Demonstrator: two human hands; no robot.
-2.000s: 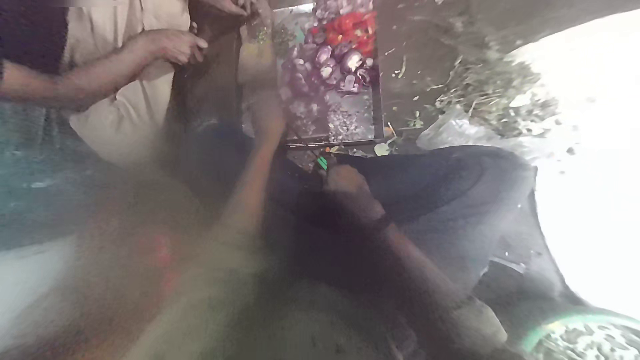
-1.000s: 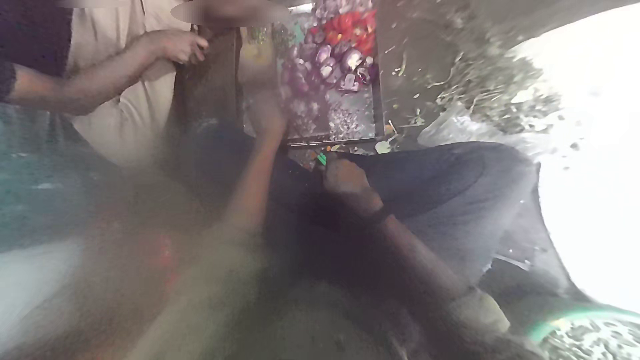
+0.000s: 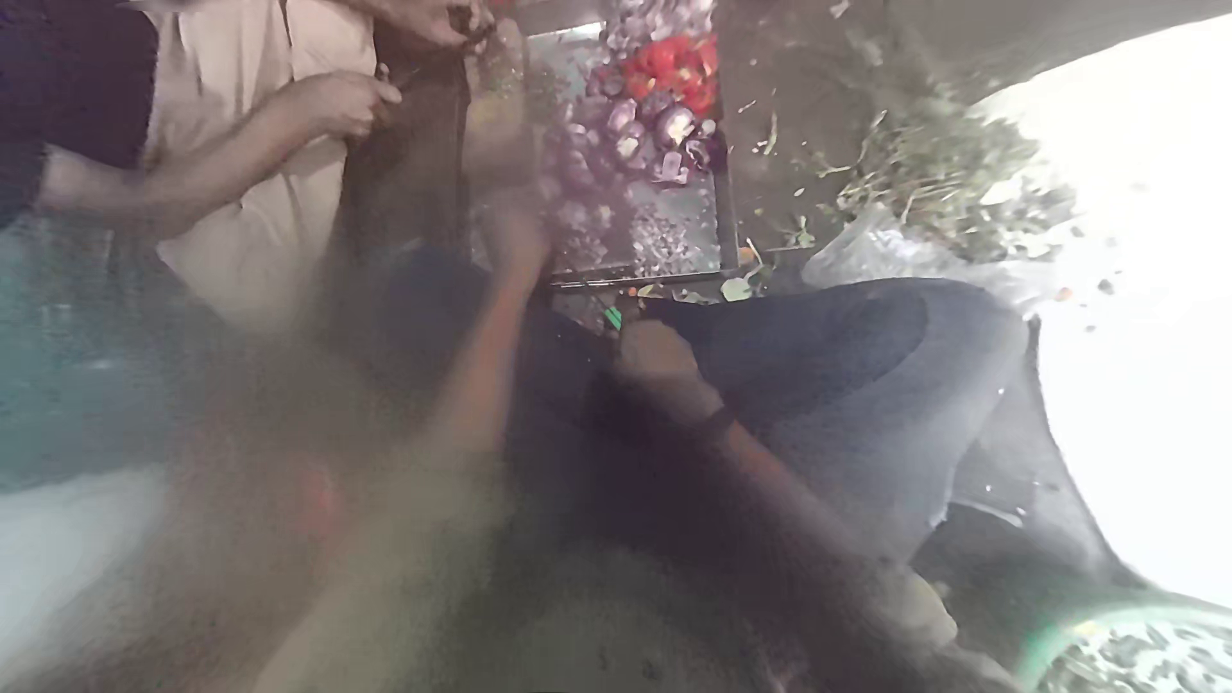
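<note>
My left hand point(image 3: 513, 236) is blurred at the near left corner of a metal tray point(image 3: 729, 221); whether it holds anything cannot be made out. Lower right of it, my right hand point(image 3: 659, 351) is closed on a small green-marked object point(image 3: 614, 316) just in front of the tray, its kind unclear. On the tray lie purple onions point(image 3: 674, 125), some cut, a heap of finely chopped onion point(image 3: 662, 239) near its front edge, and red cut vegetable pieces point(image 3: 674, 69) farther back. Haze covers the tray's left part.
At the upper left, a co-worker's hands point(image 3: 342, 101) are close by. Beyond my bent knee lie a clear plastic bag point(image 3: 881, 252) and a pile of green stems point(image 3: 938, 168). A green-rimmed container point(image 3: 1044, 645) of pale pieces stands lower right. Scraps litter the ground beside the tray.
The co-worker's far hand, hidden behind a blur one second ago, shows again at the top. My right hand has stayed by the tray's front edge.
</note>
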